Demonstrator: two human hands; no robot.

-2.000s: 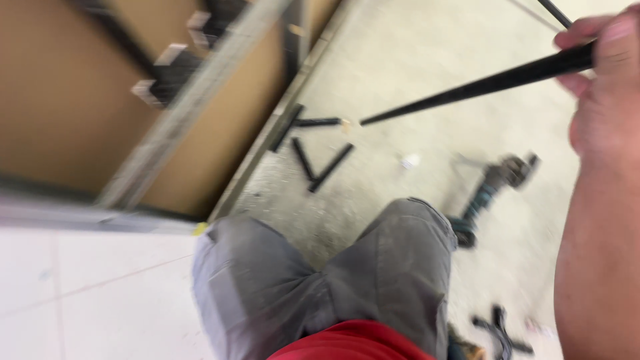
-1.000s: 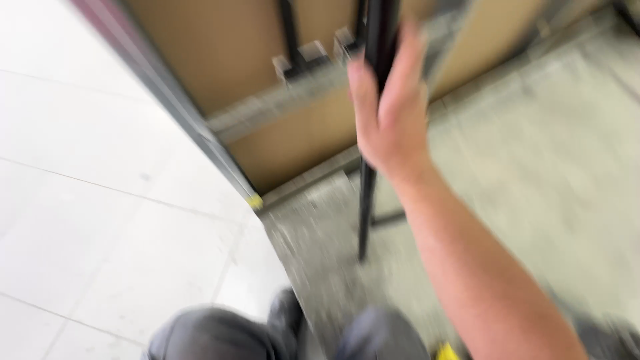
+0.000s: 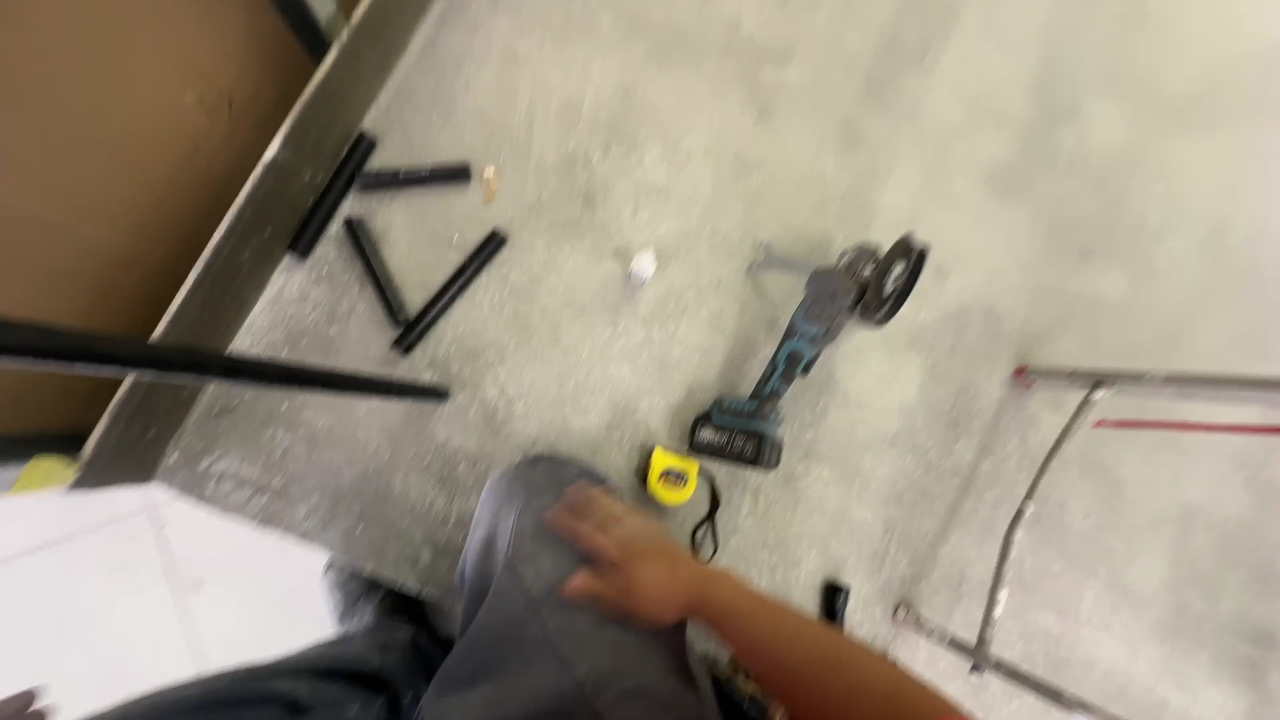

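My right hand (image 3: 630,560) rests on the knee of my grey trousers (image 3: 560,630), holding nothing, its fingers a little spread. Only blurred fingertips of my left hand (image 3: 22,706) show at the bottom left corner; its grasp is hidden. A long black bar (image 3: 225,367) reaches in from the left edge, its far end over the concrete floor; what holds it is out of view. Several short black pieces (image 3: 452,290) lie near the panel's edge. Beyond my right hand are a yellow tape measure (image 3: 672,477) with a black strap and a cordless angle grinder (image 3: 795,350).
A brown panel with a grey edge rail (image 3: 270,190) borders the floor at left. White tile (image 3: 150,590) lies at lower left. Thin metal rods (image 3: 1020,510) and a red line (image 3: 1185,427) are at right. A small white scrap (image 3: 642,266) lies mid-floor.
My right hand has let go of the long black bar, held in both earlier frames, and has come down onto my knee. The bar now enters from the left. The view has swung.
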